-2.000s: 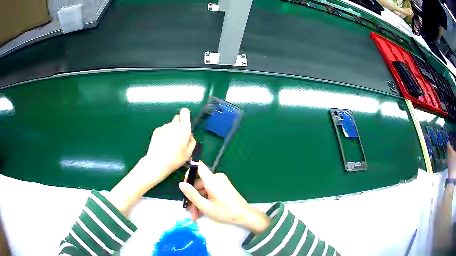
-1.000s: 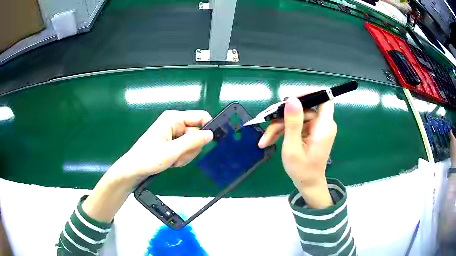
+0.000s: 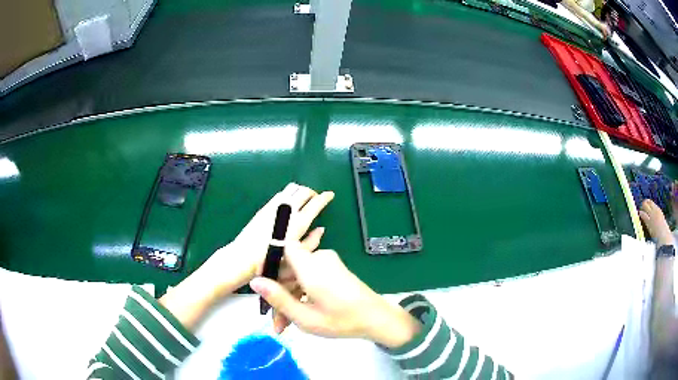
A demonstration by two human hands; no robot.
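A phone mid-frame [image 3: 172, 212] with a dark patch lies on the green belt at the left. Another mid-frame [image 3: 415, 223], with blue protective film [image 3: 387, 170] on its panel end, lies right of my hands. My right hand [image 3: 316, 289] holds the black tweezers [image 3: 275, 252] upright over the belt's near edge; their tips are hidden. My left hand [image 3: 271, 226] is behind it, fingers apart and pointing up to the right, with no frame in it; its palm is partly hidden. A crumpled blue film pile [image 3: 262, 359] is on the white surface between my forearms.
A third mid-frame [image 3: 598, 200] with blue film lies far right on the green belt [image 3: 476, 223]. Beyond it are a red tray [image 3: 587, 82] and another person's hand [image 3: 654, 220] by more blue-filmed parts. A grey metal post [image 3: 330, 44] stands behind.
The mid-frame held a second ago is out of my hands; one with a dark patch lies at left. Blue-filmed frames now show centre-right and far right. My hands moved together, tweezers turned upright.
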